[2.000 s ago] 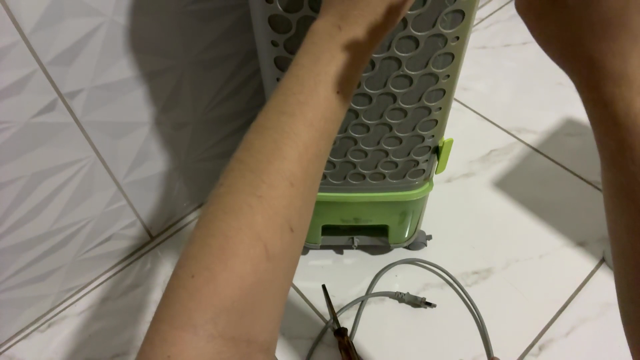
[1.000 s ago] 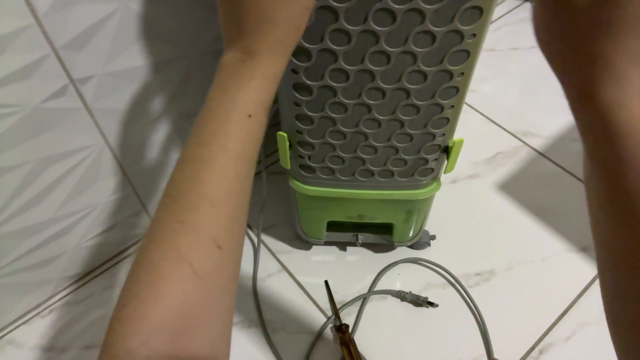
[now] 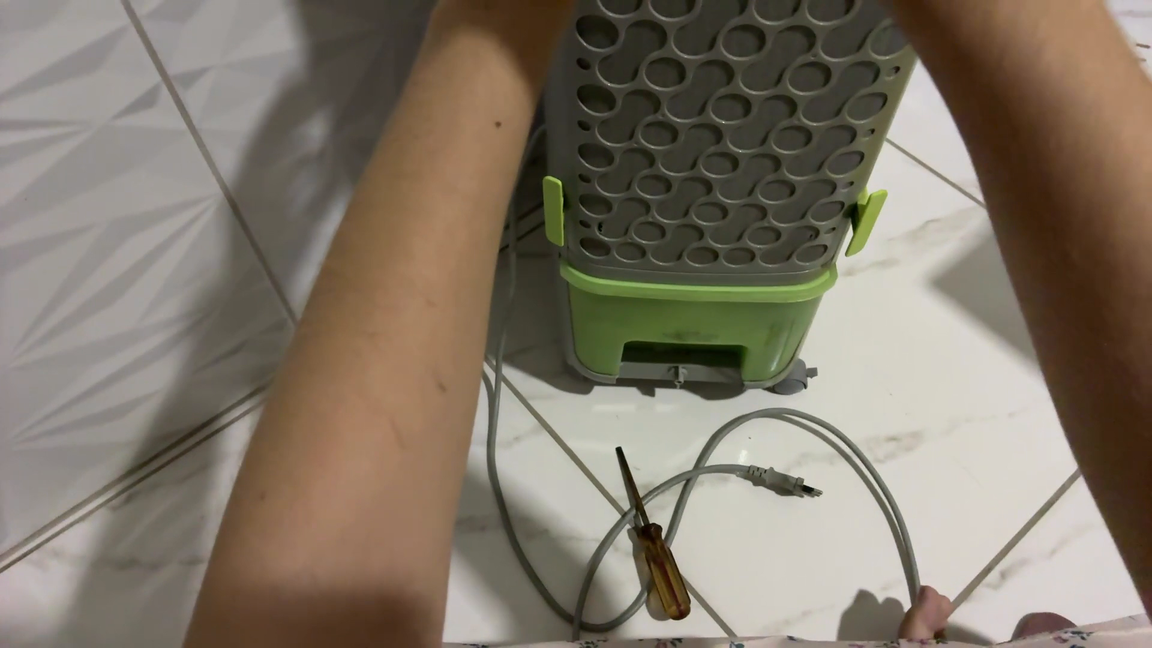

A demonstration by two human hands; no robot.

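Note:
A grey and green plastic appliance, which looks like a portable air cooler, stands upright with its grey patterned grille (image 3: 720, 162) facing me. Below the grille is a green water tank (image 3: 594, 319) with a dark recess. Bright green clips (image 3: 553, 211) stick out at both sides. My forearms reach up along either side of the appliance, and both hands lie beyond the top edge of the view, so what they touch is hidden. A screwdriver with an amber handle (image 3: 664, 571) lies on the floor across a grey power cord (image 3: 504, 504) with its plug (image 3: 781, 481).
A white textured tile wall (image 3: 108, 225) rises at the left, close to the appliance. The floor is marbled white tile (image 3: 936, 360). A caster (image 3: 792, 378) shows under the tank's right corner. Toes and patterned fabric (image 3: 810, 634) show at the bottom edge.
My left forearm no longer crosses in front of the grille and now lies to its left. The left clip has come into sight. The right forearm has moved inward, nearer the appliance.

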